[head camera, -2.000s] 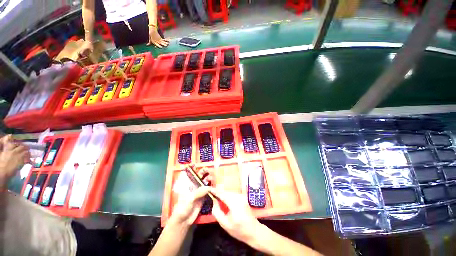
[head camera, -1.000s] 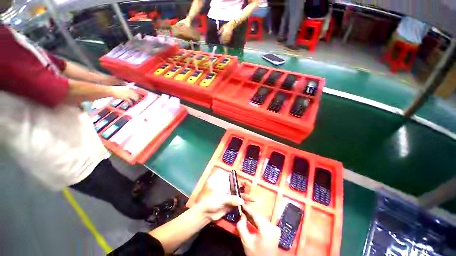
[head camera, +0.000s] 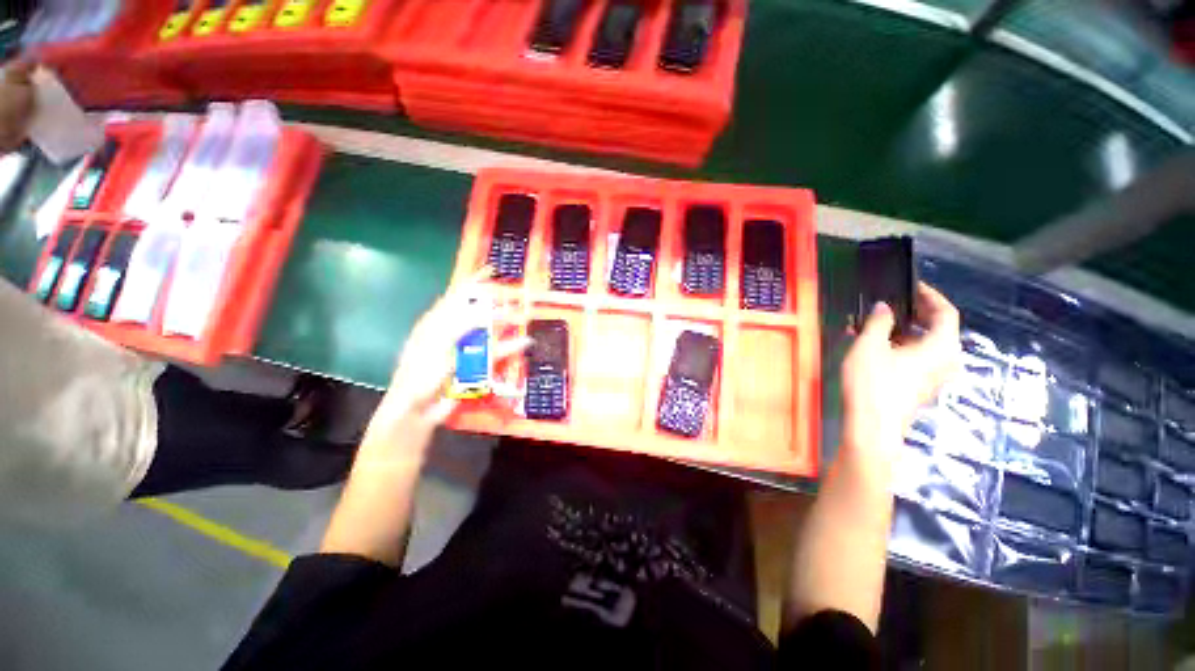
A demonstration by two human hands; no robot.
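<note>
My left hand [head camera: 439, 351] holds a phone body [head camera: 472, 363], yellow with a blue rectangle, over the lower left pocket of the red-orange phone tray [head camera: 802, 393]. My right hand [head camera: 904, 344] holds a black back cover [head camera: 885, 282] upright at the left edge of the clear blister tray [head camera: 970, 452]. The phone tray has a full back row of black keypad phones [head camera: 636, 252]. In its front row, one keypad phone [head camera: 547, 371] lies beside my left hand and another [head camera: 689, 382] lies right of the middle.
Stacked red trays [head camera: 564, 112] with black phones stand behind, beside a stack with yellow phones [head camera: 295, 13]. At left, a neighbour's red tray [head camera: 275, 262] holds dark phones and whitish strips. A neighbour's hand [head camera: 16, 105] shows at the left edge.
My hands have parted: the left now shows the yellow-and-blue phone body, the right has moved to the blister tray with a black cover. The view has tilted down and turned right.
</note>
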